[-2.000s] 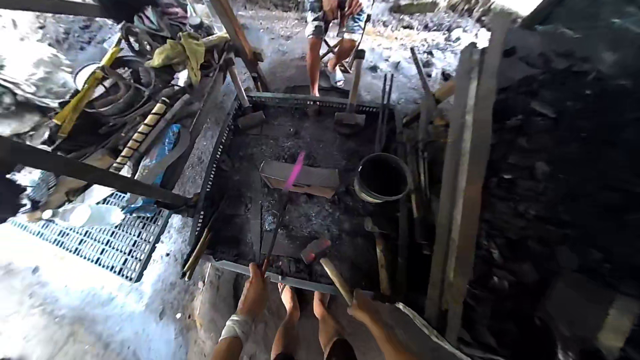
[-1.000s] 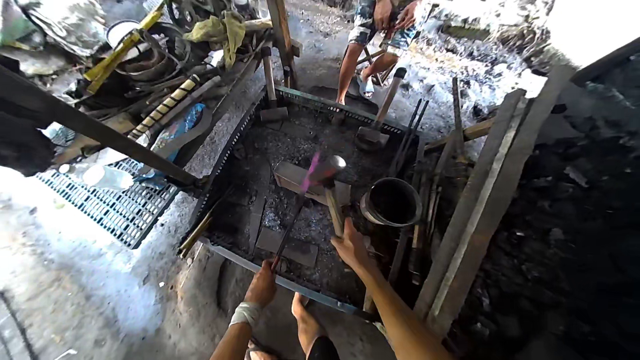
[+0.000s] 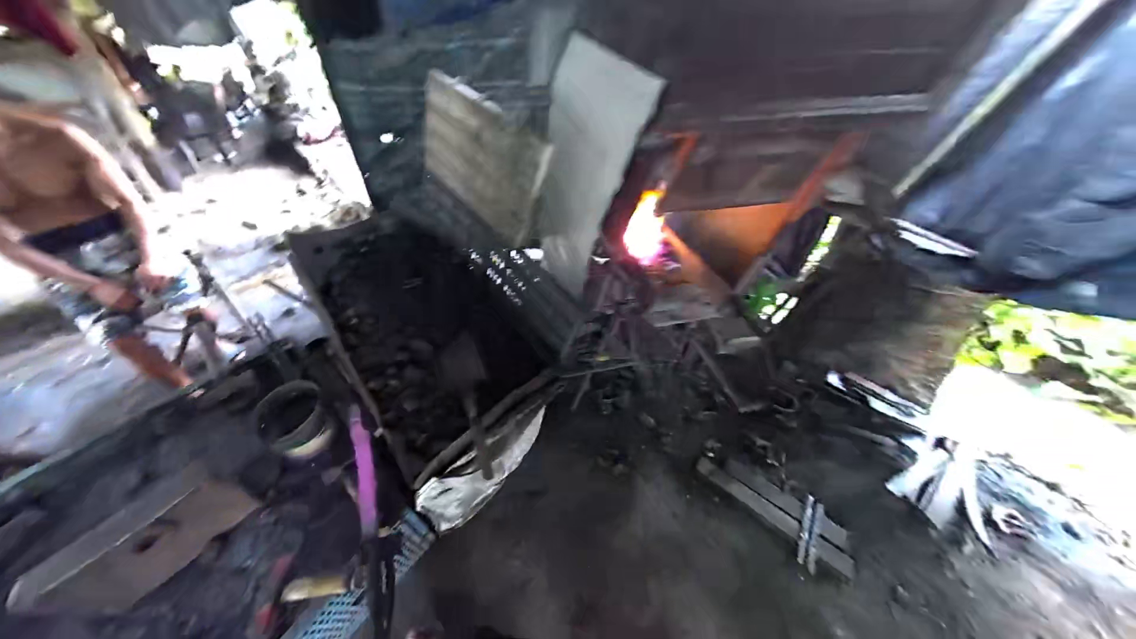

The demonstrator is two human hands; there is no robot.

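Note:
A metal bar with a glowing pink end (image 3: 364, 470) stands out near the lower left, its dark lower part running down to the bottom edge. Neither my left hand nor my right hand can be made out, so what holds the bar is hidden. Left of it lies a metal block with a hole (image 3: 133, 546) on the dark work bed. A round bucket (image 3: 295, 419) stands behind the bar. Below, a light wooden handle (image 3: 315, 587) lies close to the bar. Flames (image 3: 646, 229) burn in a forge at upper centre.
A coal bin (image 3: 408, 311) with a shovel (image 3: 470, 390) in it lies between the bar and the forge. Upright boards (image 3: 590, 151) flank the fire. A seated person (image 3: 71, 213) is at the left. Planks (image 3: 781, 515) lie on the dark ground at the right.
The view has swung far to the right, bringing the forge fire in. The glowing bar has left its place over the block. My hands and the raised hammer are no longer seen.

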